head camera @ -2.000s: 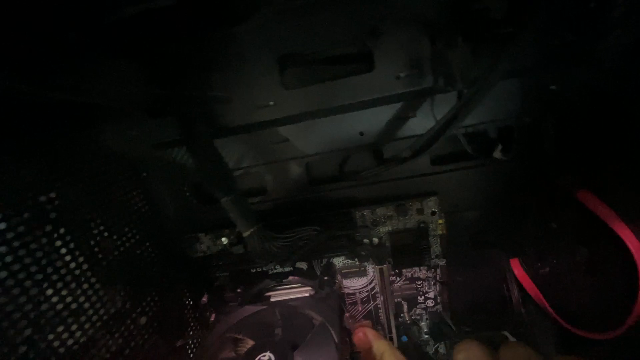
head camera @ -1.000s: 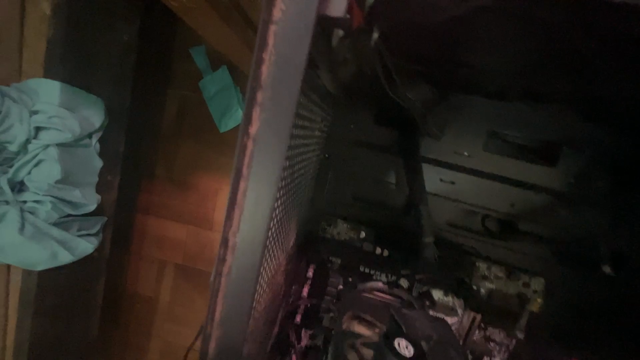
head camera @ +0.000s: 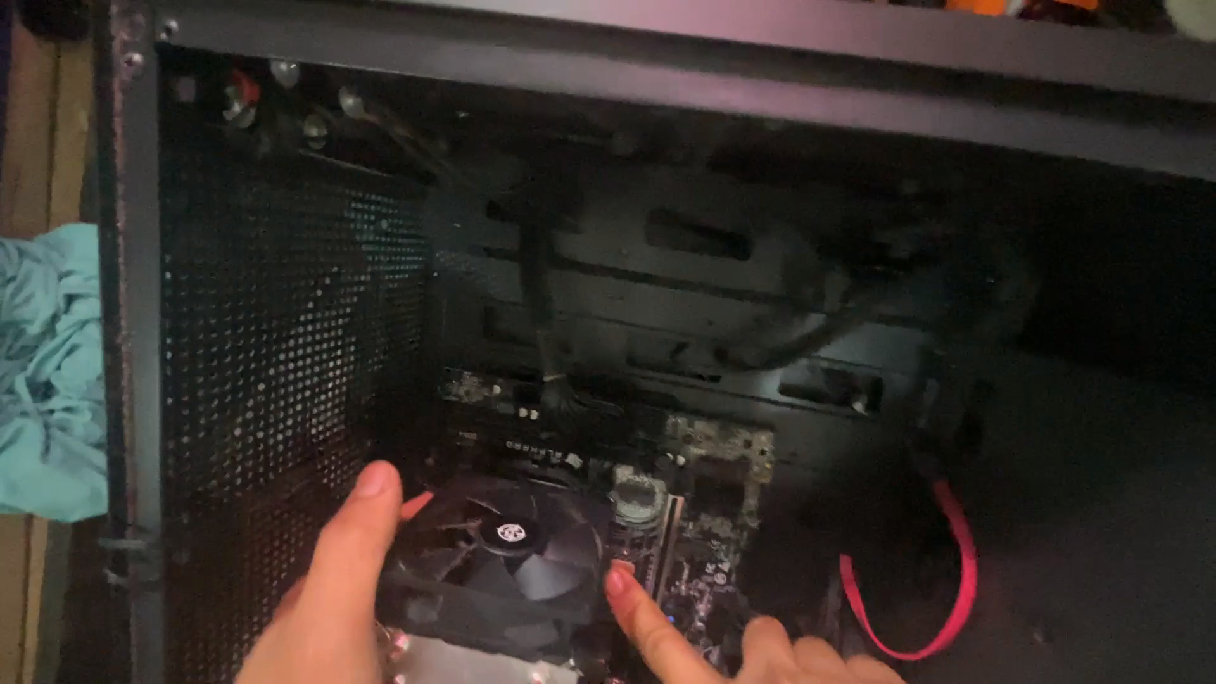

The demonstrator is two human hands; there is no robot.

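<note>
Inside an open computer case, a black CPU cooler fan (head camera: pixel 511 532) sits over the motherboard (head camera: pixel 712 494), with a metal heatsink (head camera: pixel 475 660) below it in view. My left hand (head camera: pixel 332 589) is at the fan's left side, thumb raised along its frame; a reddish fingertip shows behind the edge. At the right side of the fan, my right hand (head camera: pixel 703 636) has its index finger extended to the frame's edge, the other fingers partly curled. Whether either hand grips the fan or only touches it cannot be told. The lower parts of both hands are cut off by the frame.
A perforated panel (head camera: pixel 294 351) forms the left side of the case. Dark cables (head camera: pixel 537 294) run down to the motherboard, and a red flat cable (head camera: pixel 964 570) loops at right. The case's metal rim (head camera: pixel 608 66) crosses the top. Teal cloth (head camera: pixel 47 380) lies outside at left.
The view has swung a lot. Both hands are now at the fan's sides; no hand is seen one second ago, and two seconds ago only fingers showed at the bottom edge.
</note>
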